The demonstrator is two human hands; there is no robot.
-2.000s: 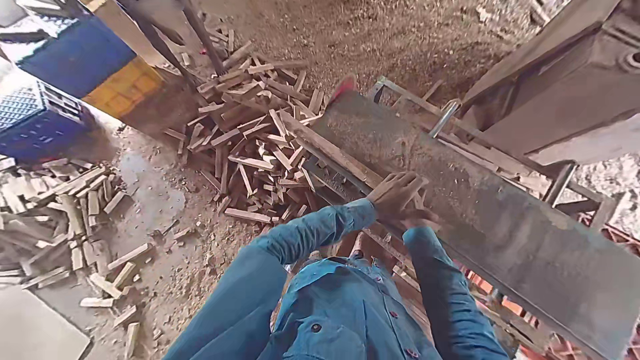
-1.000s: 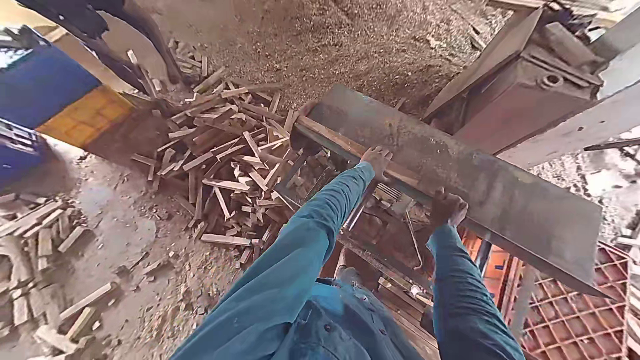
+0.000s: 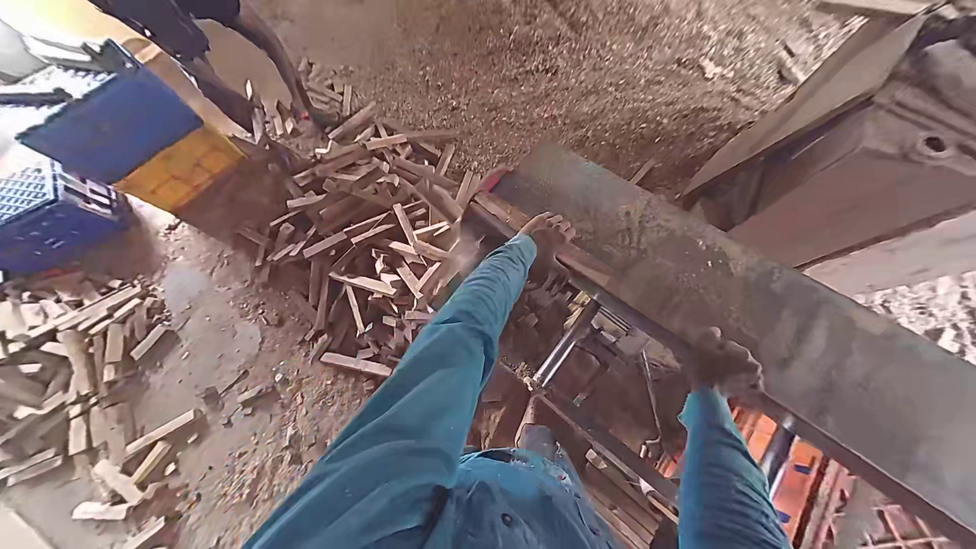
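My left hand (image 3: pixel 547 229) is curled over a long wooden strip (image 3: pixel 585 265) that lies along the near edge of a dusty flat metal tabletop (image 3: pixel 679 267). Farther right, my right hand (image 3: pixel 726 367) grips the near edge of the same tabletop; its fingers are dark and somewhat blurred. A small red part (image 3: pixel 494 180) shows at the tabletop's far left corner. Below the edge, between my arms, are a shiny metal bar (image 3: pixel 566 345) and the machine's frame. My palms and the undersides of both hands are hidden.
A heap of short wood pieces (image 3: pixel 366 236) lies left of the machine, another (image 3: pixel 84 374) at far left. Blue crates (image 3: pixel 61 221) and a blue and yellow box (image 3: pixel 145 137) stand behind. A person's legs (image 3: pixel 267 53) are at upper left. A large metal housing (image 3: pixel 862 160) stands right.
Two seconds ago my hands were close together over the wooden strip. My right hand has since moved right to the tabletop's edge, leaving them well apart. The view has shifted.
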